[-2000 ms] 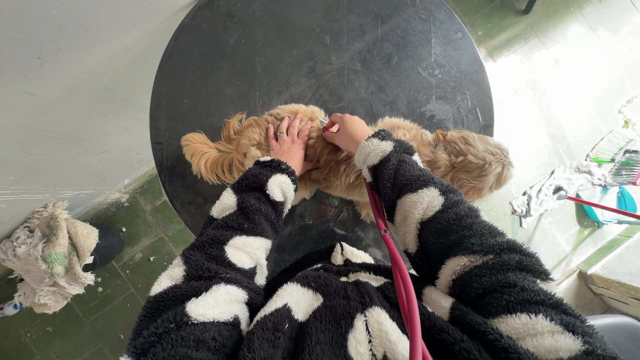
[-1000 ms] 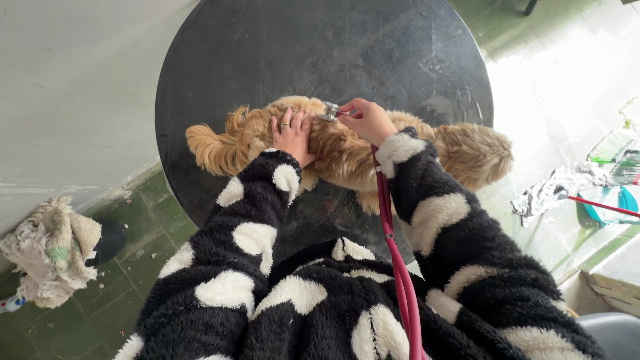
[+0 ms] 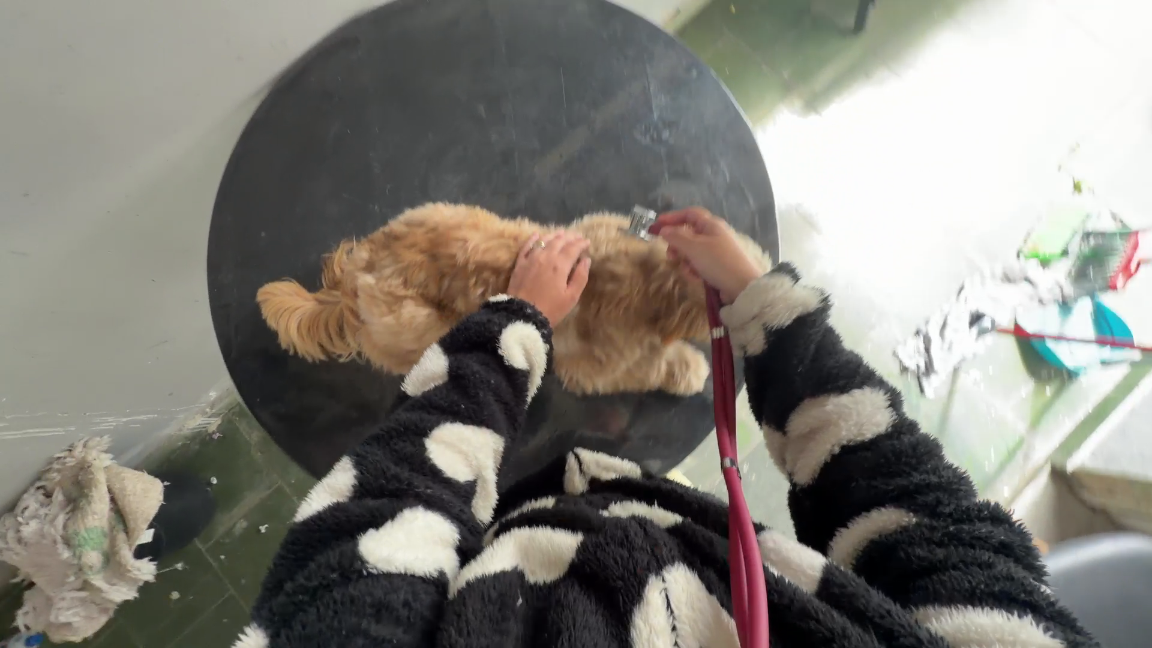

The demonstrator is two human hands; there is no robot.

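Note:
A dog with tan, wavy fur [image 3: 459, 261] is on a round black table [image 3: 432, 99], its tail to the left; its head is largely hidden behind my right hand and sleeve. My left hand [image 3: 551, 270] lies on the dog's back, fingers apart, with a ring on one finger. My right hand [image 3: 706, 247] grips a small metal clip [image 3: 642, 222], seemingly the end fitting of a red leash, over the dog's upper back. The red leash [image 3: 740, 504] hangs from under this hand and runs down across my black and white fleece garment.
A pale wall [image 3: 108, 180] stands at the left. On the green tiled floor lies a ragged cloth [image 3: 85, 540] beside a dark round object [image 3: 184, 513]. At the right are a teal basin [image 3: 1080, 337], a red pole [image 3: 1116, 342] and a grey rounded object [image 3: 1107, 585].
My right hand has moved right along the dog's back with the metal clip. The left hand still rests on the fur. The dog's head, visible before, is now mostly hidden.

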